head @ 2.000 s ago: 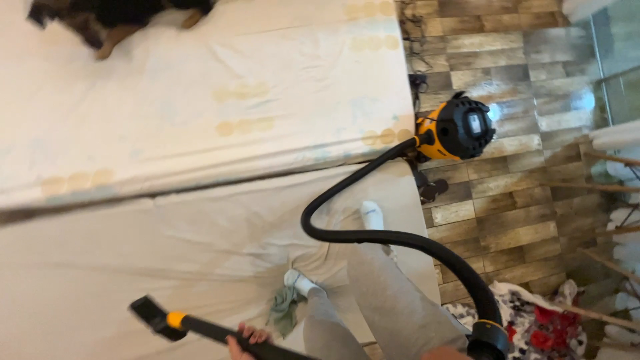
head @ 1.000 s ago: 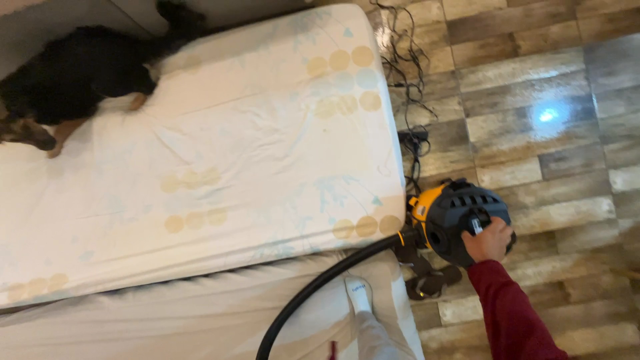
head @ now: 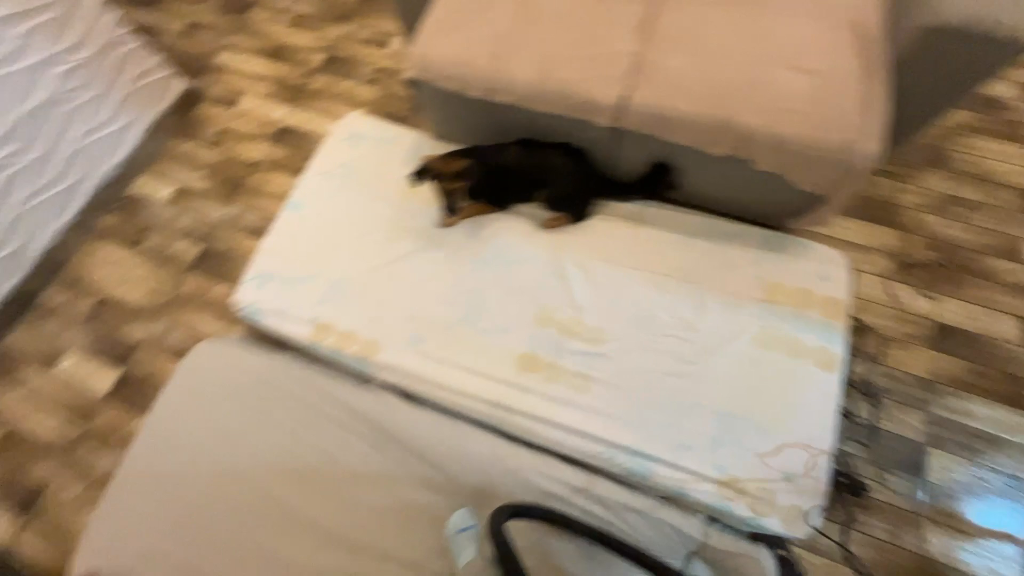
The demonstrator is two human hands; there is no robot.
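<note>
Neither of my hands shows in the blurred head view. The vacuum cleaner's black hose (head: pixel 560 516) curves over the grey-beige covered mattress (head: pixel 264 448) at the bottom edge. Left of the hose is a foot in a white sock (head: pixel 462 534). Beyond lies a white patterned mattress (head: pixel 480 296), side by side with the beige one. A black and tan dog (head: pixel 528 176) stands on its far part. What looks like a dark part of the vacuum cleaner (head: pixel 772 552) is cut off at the bottom right.
A sofa with a pinkish-beige cover (head: pixel 664 80) stands against the far side of the white mattress. Another white mattress (head: pixel 64 120) is at the upper left. Dark cables (head: pixel 852 480) lie on the wood-patterned floor (head: pixel 952 336) at the right.
The view has swung widely toward the sofa. A second ago one hand was on the vacuum cleaner's top; now both hands are out of view.
</note>
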